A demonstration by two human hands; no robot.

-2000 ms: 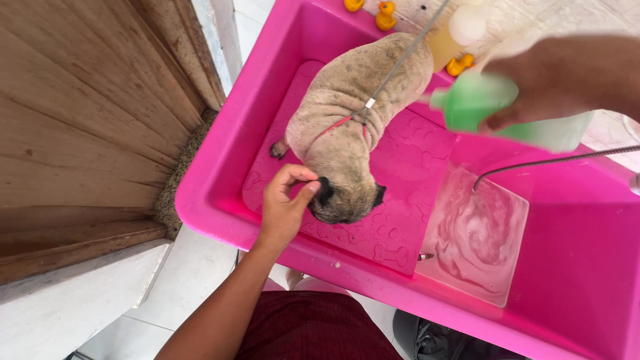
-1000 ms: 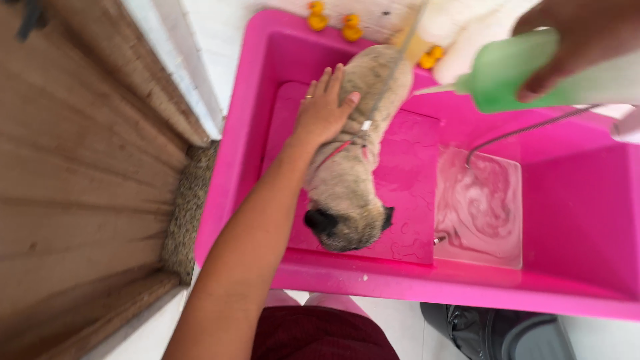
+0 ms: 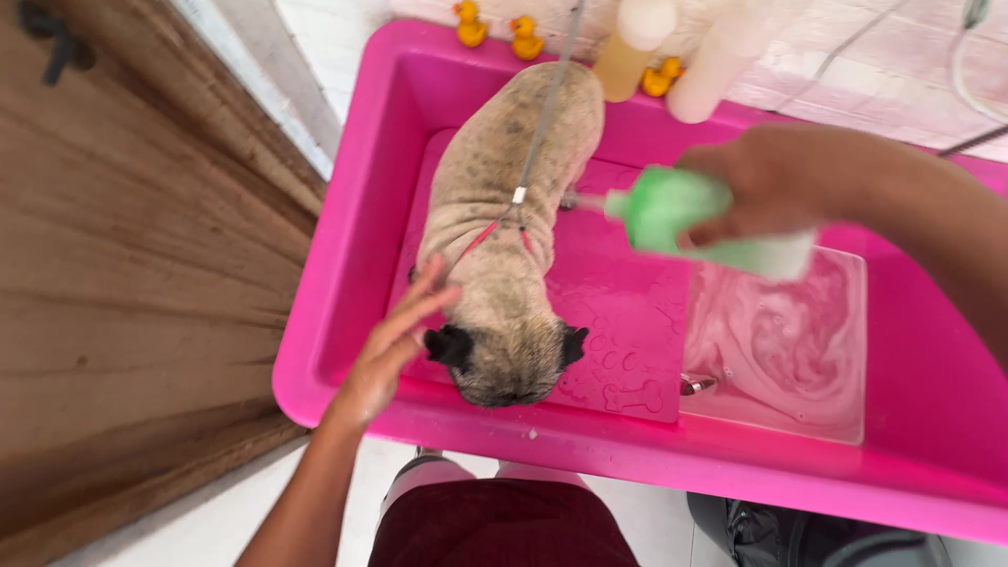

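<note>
A wet, short-coated fawn dog [image 3: 512, 157] with black ears stands in a pink plastic tub [image 3: 504, 441], its head toward me. A grey cord [image 3: 543, 118] and a thin red loop run over its shoulders. My left hand [image 3: 390, 342], fingers spread and holding nothing, is beside its neck and ear; whether it touches the fur I cannot tell. My right hand [image 3: 764, 185] grips a green squeeze bottle [image 3: 681, 209], blurred, tipped with its nozzle pointing left toward the dog's flank. A clear tray [image 3: 787, 354] of cloudy liquid lies in the tub, right of the dog.
Yellow rubber ducks [image 3: 526, 38], a bottle of amber liquid [image 3: 630, 51] and a whitish bottle [image 3: 709, 71] line the tub's back rim. A metal hose end [image 3: 697, 384] lies at the tray's left edge. A wooden door [image 3: 142, 299] stands left; a black bin [image 3: 819, 535] is below the tub.
My left hand has come off the dog's back and moved toward its head. The bottle in my right hand has moved down, nearer the middle of the tub.
</note>
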